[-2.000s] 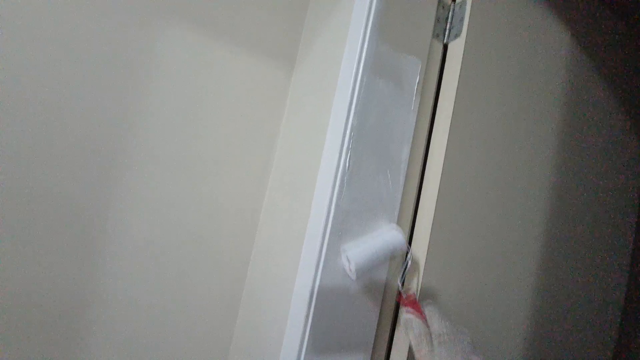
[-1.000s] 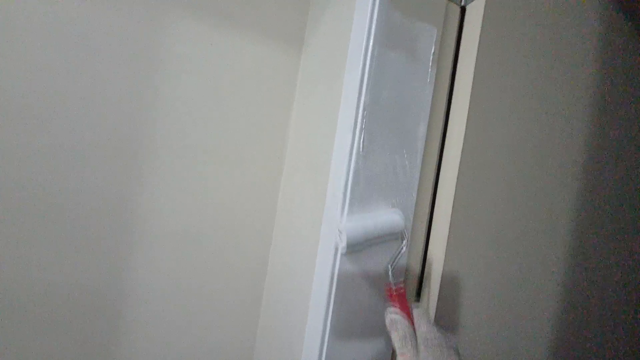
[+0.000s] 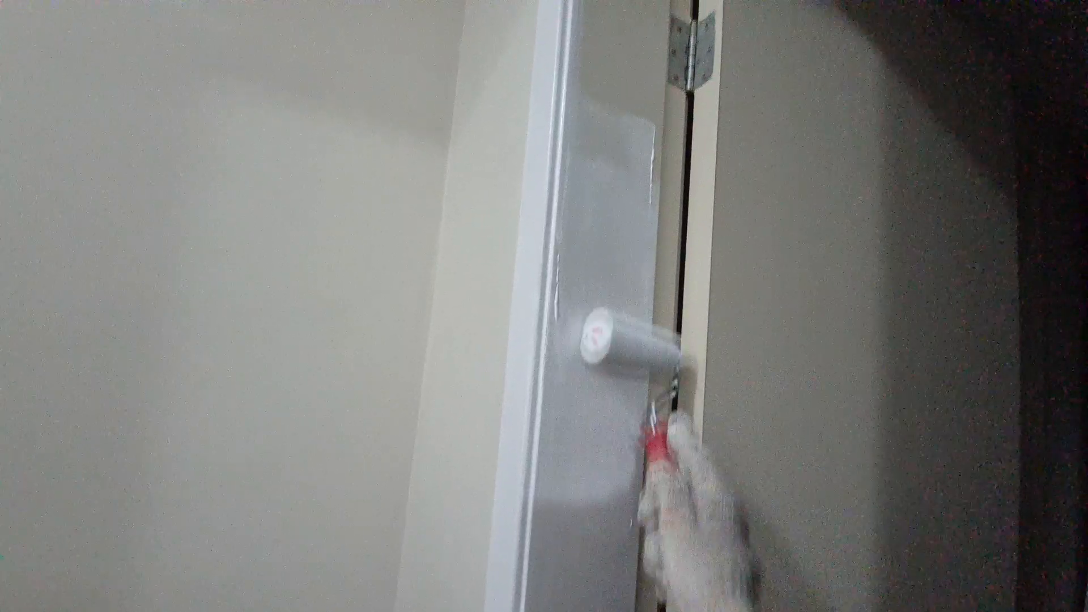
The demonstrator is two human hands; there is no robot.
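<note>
My right hand (image 3: 693,518), in a pale knit work glove and blurred by motion, grips the red handle (image 3: 657,445) of a small paint roller. The white roller sleeve (image 3: 631,339) lies across the door frame, tilted down to the right, with its round end facing left. Whether it touches the surface is hard to tell. Around it, the flat face of the door frame (image 3: 605,221) bears a wet, glossy patch of light paint with a ridge along its right edge. My left hand is out of the frame.
Left of the flat face runs a white moulded trim (image 3: 520,340), beside a beige wall (image 3: 280,297). On the right stands a beige door (image 3: 795,297), joined to the frame by a metal hinge (image 3: 691,53) near the top. A dark gap separates door and frame.
The roller was nearly level across the frame a second ago; now it slants, its end turned toward the view. My right hand still holds the handle. The view has shifted, showing the hinge again.
</note>
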